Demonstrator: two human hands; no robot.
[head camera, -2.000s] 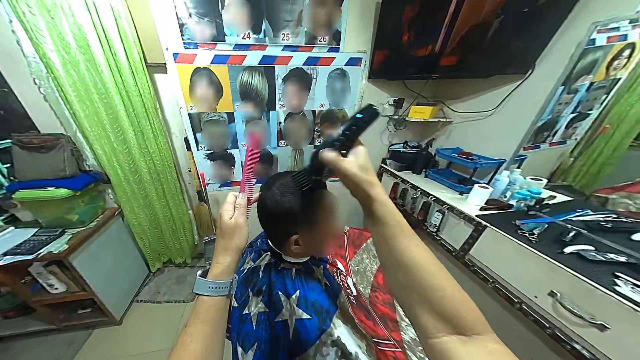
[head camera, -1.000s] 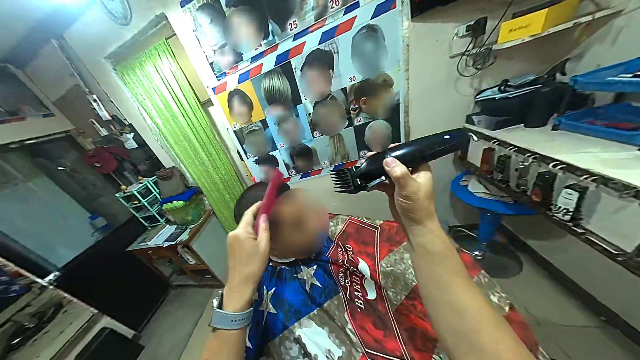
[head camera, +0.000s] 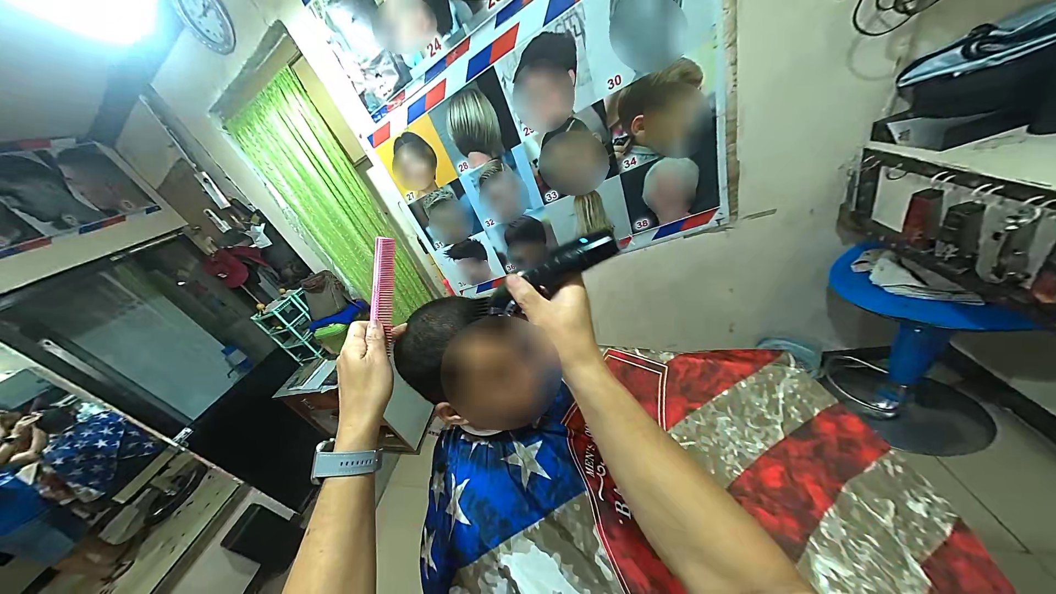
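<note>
My left hand, with a grey watch band on its wrist, holds a pink comb upright beside a seated person's head. In my right hand is a black cordless hair clipper, its guard comb against the short dark hair at the top front of the head. The guard is partly hidden by my fingers and the hair. A barber cape with stars and red camouflage stripes covers the person's body.
A haircut poster hangs on the wall ahead. To the right stand a blue round stool holding papers and a shelf with clippers hung along its edge. A green curtain and a mirror are at the left.
The clipper, held away from the head one second ago, is back against the hair. The comb has gone from in front of the head to upright beside it. The view has turned and tilted.
</note>
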